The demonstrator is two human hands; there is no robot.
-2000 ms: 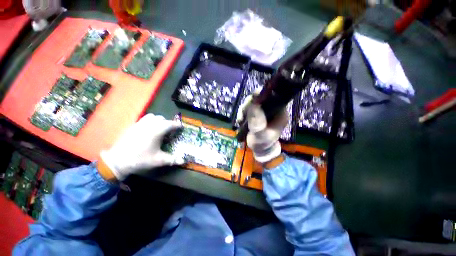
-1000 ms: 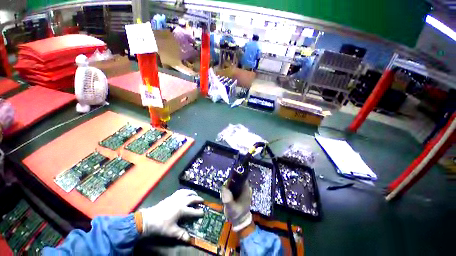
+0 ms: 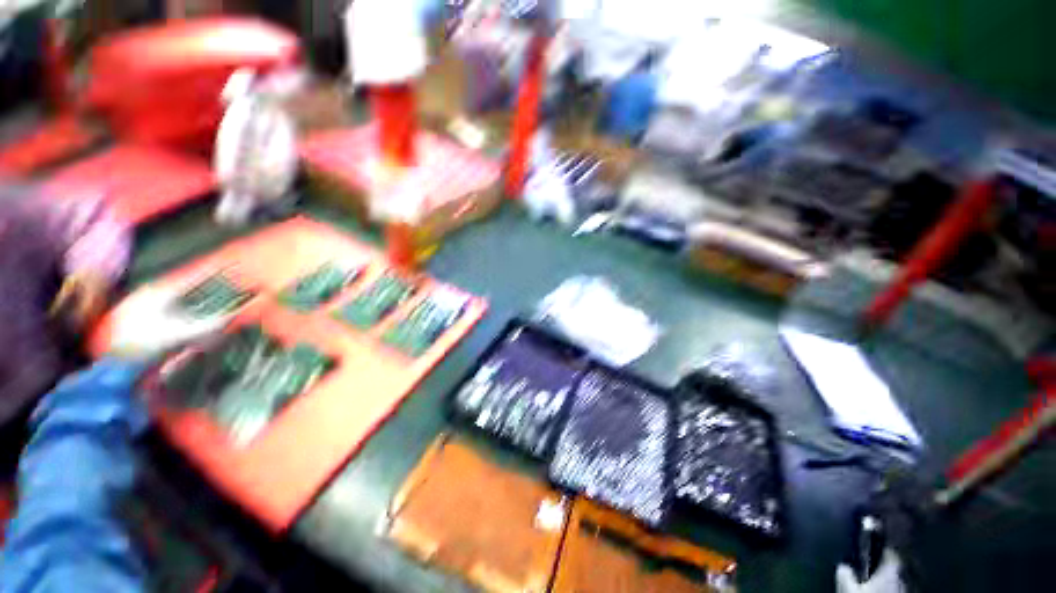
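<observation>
The view is blurred. My left hand (image 3: 162,327), in a white glove, reaches over the orange-red foam mat (image 3: 330,434) at left. Its fingers are at the edge of a green circuit board (image 3: 215,295) at the mat's back left and appear to hold it; blur hides the exact grip. My right hand (image 3: 877,575), gloved and cut off by the bottom edge at right, is closed round the dark electric screwdriver (image 3: 869,533). The orange fixture (image 3: 475,515) lies at bottom centre with no board on its left plate.
More boards (image 3: 431,323) lie on the mat. Three black parts trays (image 3: 614,446) with silver pieces stand behind the fixture, a plastic bag (image 3: 599,319) behind them. A clipboard (image 3: 851,388) lies at right. Another person's arm (image 3: 99,249) is at far left, near my left hand.
My left hand has moved from the fixture to the mat, and the board has left the fixture. My right hand has moved right with the screwdriver. Another person has appeared at left.
</observation>
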